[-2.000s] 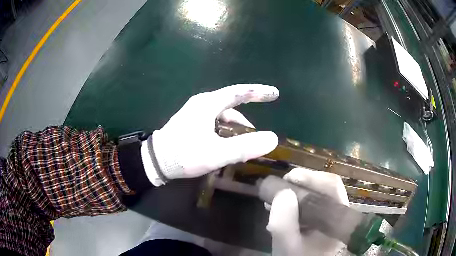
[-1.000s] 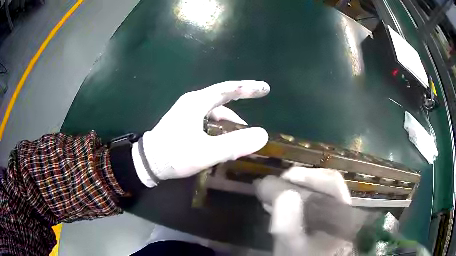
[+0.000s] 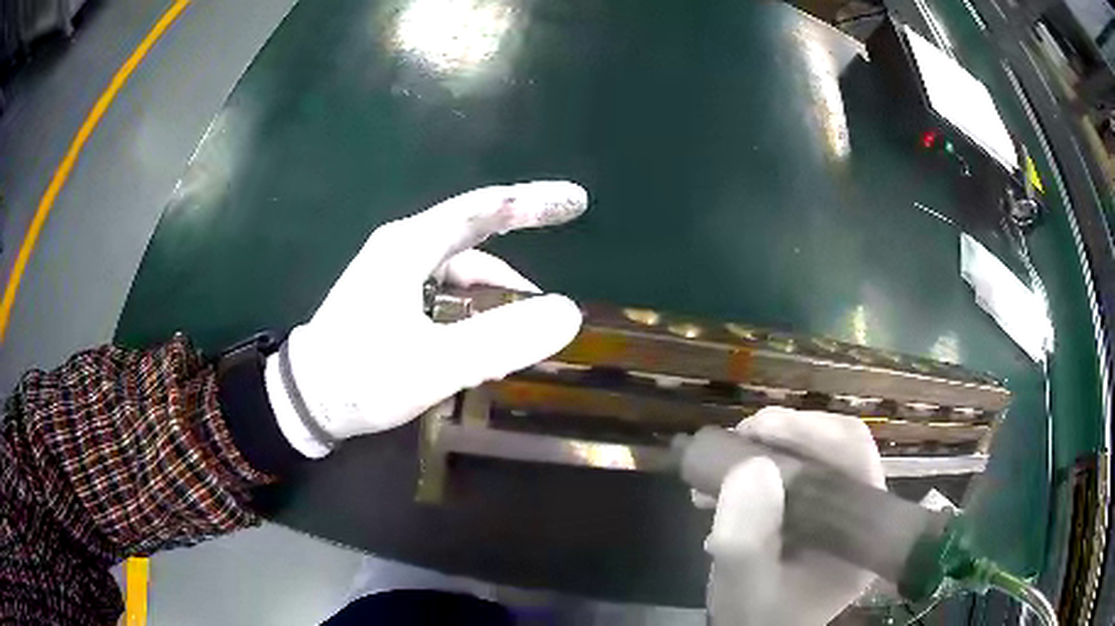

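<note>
A long brass-coloured metal bar assembly [image 3: 783,364] lies across the lower middle, with stacked rails, round recesses along its top and a pale silver lower rail. My left hand [image 3: 428,324], in a white glove, grips its left end, thumb over the near side and index finger raised free. My right hand [image 3: 795,514], in a white glove, is closed around a grey cylindrical tool [image 3: 856,520] with a green rear end and a pale hose. The tool's front end is blurred and sits by the lower rail; its tip cannot be made out.
The dark-green shiny bench [image 3: 660,159] lies beneath. At the right are a black box [image 3: 917,153] with red and green lights, a white sheet [image 3: 960,95] on it, and a folded white cloth or paper [image 3: 1009,297]. Floor with a yellow line [image 3: 86,135] shows at the left.
The bar assembly and my left hand appear further left in view. The tool has shifted right relative to the bar, uncovering more of the lower rail. Both grips stay the same.
</note>
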